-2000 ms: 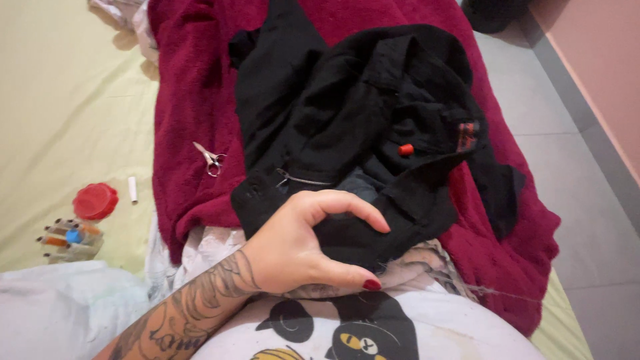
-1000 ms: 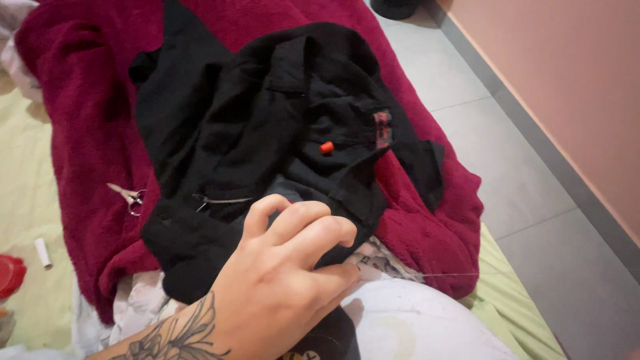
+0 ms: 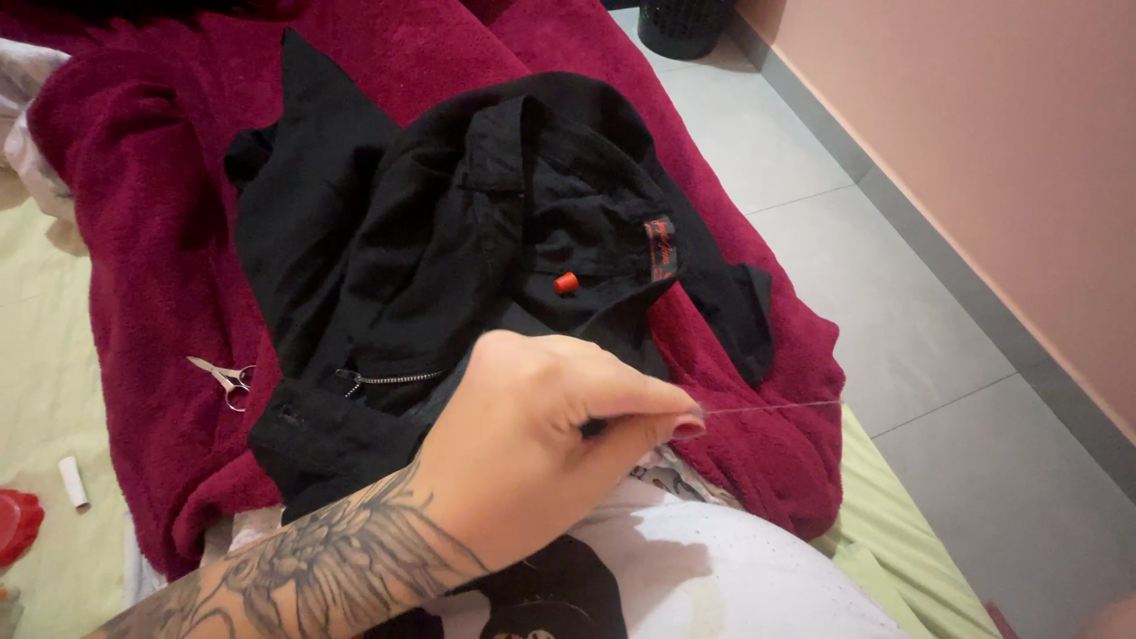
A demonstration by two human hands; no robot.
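Observation:
My left hand (image 3: 550, 435), with its forearm coming in from the lower left, pinches a thin thread (image 3: 772, 407) between thumb and index finger. From the fingertips the thread runs taut to the right, and its far end cannot be made out. A blurred bit of skin at the bottom right corner looks like the edge of my right hand (image 3: 1111, 619); its fingers are out of frame. Beyond the left hand lies a rumpled black garment (image 3: 426, 240) with a metal zipper (image 3: 399, 378) and a sewn label (image 3: 660, 249). A small red-orange cap-like piece (image 3: 565, 283) rests on it.
A dark red plush blanket (image 3: 169, 266) lies under the garment. Small scissors (image 3: 224, 381) rest on it at left. A white cylindrical piece (image 3: 74, 483) and a red scalloped object (image 3: 18, 525) are on the pale green sheet. Tiled floor, a black basket (image 3: 682, 25) and a wall are at right.
My left hand's fingers, spread apart two seconds ago, have closed on the thread. The hand has turned, with its fingertips now pointing right. The view has shifted.

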